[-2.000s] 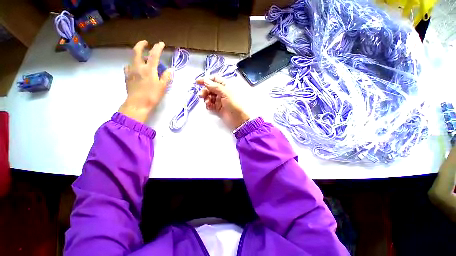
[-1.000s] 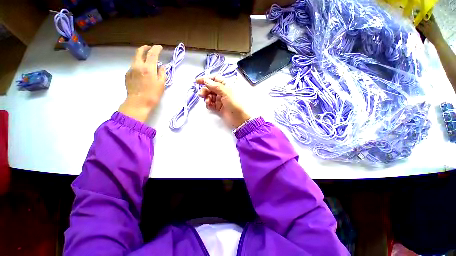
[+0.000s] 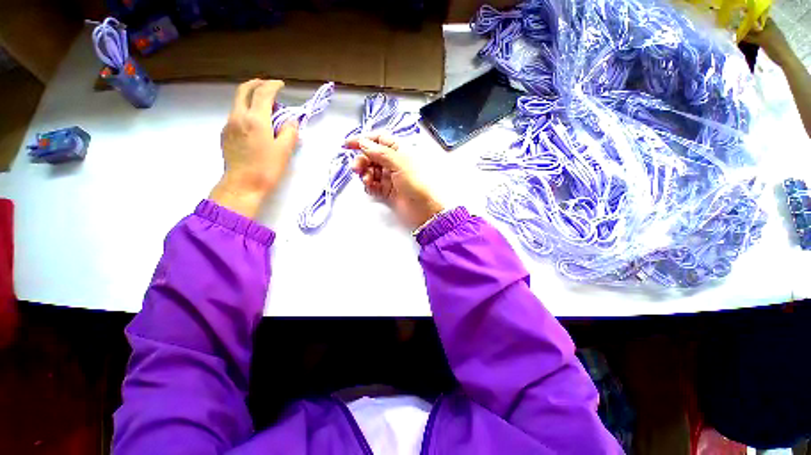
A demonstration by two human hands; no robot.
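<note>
My left hand (image 3: 252,142) is bare, with its fingers curled around the lower end of a lilac cable bundle (image 3: 311,106); the bundle's loop sticks out to the right. What lies inside the palm is hidden. My right hand (image 3: 384,171) is half curled, with thumb and forefinger pinched at a second looped cable bundle (image 3: 325,197), which lies on the table and extends down to the left. Another lilac bundle (image 3: 380,108) lies just above the right hand.
A black smartphone (image 3: 471,107) lies right of the bundles. A large lilac cable pile (image 3: 614,169) under clear plastic covers the right side. Printed boxes (image 3: 133,84) stand at the left, one with cable loops. A cardboard flap (image 3: 356,55) lies along the far edge.
The cable bundle at my left hand has tilted from nearly upright toward the right. My right hand has barely moved. At the far right, another person's arm has shifted.
</note>
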